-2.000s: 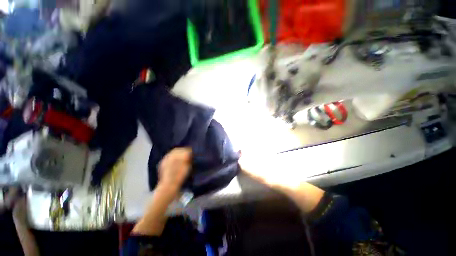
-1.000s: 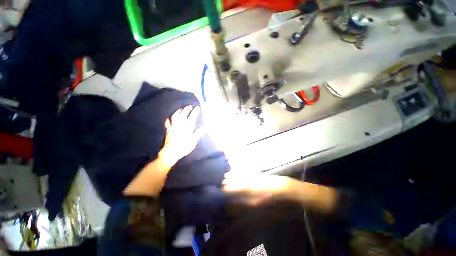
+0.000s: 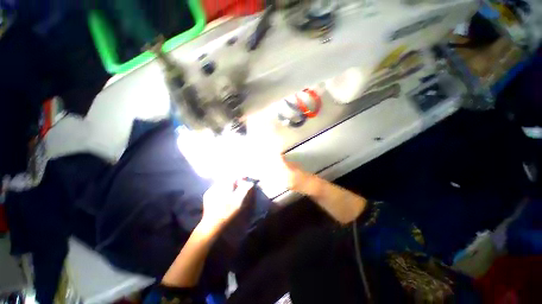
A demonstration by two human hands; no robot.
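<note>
The navy garment piece (image 3: 151, 199) is spread left of the needle and hangs over the table's front edge. The cream sewing machine head (image 3: 261, 68) is above it, its needle area washed out by glare. My left hand (image 3: 226, 199) is at the cloth just in front of the needle area, with fingers bent together on a dark edge of it. My right hand (image 3: 282, 172) is to its right, its fingers lost in the glare, so its hold cannot be told. Scissors with one orange-red loop (image 3: 309, 103) lie on the machine bed.
A green basket rim (image 3: 142, 59) is behind the machine, with red cloth (image 3: 232, 7) beside it. A small control box (image 3: 429, 95) is at the table's right. Dark garments are piled at the left. A brown tray (image 3: 487, 58) is beyond the machine's right end.
The view has swung right, so the machine shows further left. My left hand has gone from lying spread on the cloth to bent fingers at its edge, nearer my right hand.
</note>
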